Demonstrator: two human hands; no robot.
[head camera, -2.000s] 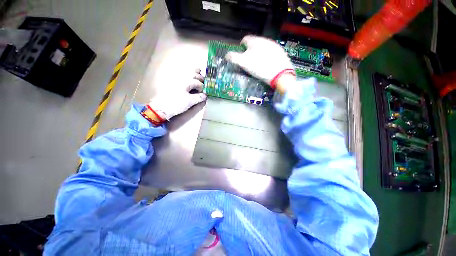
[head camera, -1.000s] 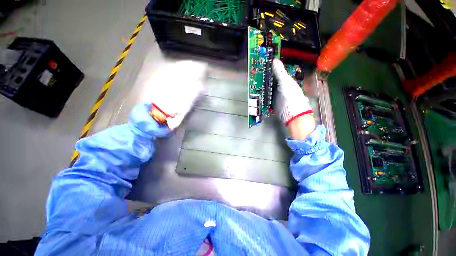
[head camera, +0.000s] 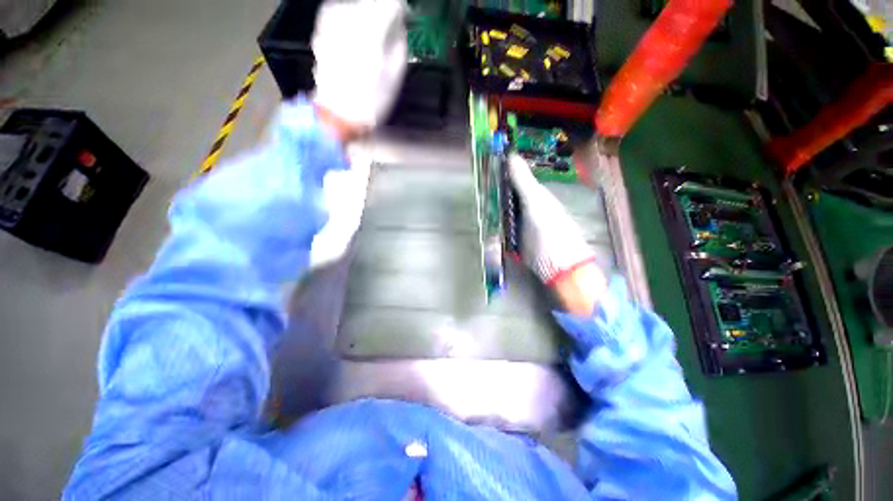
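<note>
My right hand (head camera: 543, 220), in a white glove with a red cuff, holds a green circuit board (head camera: 491, 201) upright on edge above the grey-green bench mat (head camera: 411, 284). The board is seen nearly edge-on and is blurred. My left hand (head camera: 360, 59), gloved and blurred, is over the black strip bin (head camera: 291, 49) at the back left. Its fingers do not show clearly, so I cannot tell if it holds anything. Another circuit board (head camera: 544, 152) lies at the back right of the mat, partly behind my right hand.
A black parts tray (head camera: 480, 73) with yellow pieces stands at the back. To the right, a loaded pallet (head camera: 693, 264) with two boards lies on a green surface beyond a metal rail. Red wrapped posts (head camera: 658, 70) rise at the right. A black crate (head camera: 73, 186) stands on the floor at left.
The board was flat under both hands, then raised on edge in my right hand. My left hand has moved from the mat's left side forward to the strip bin.
</note>
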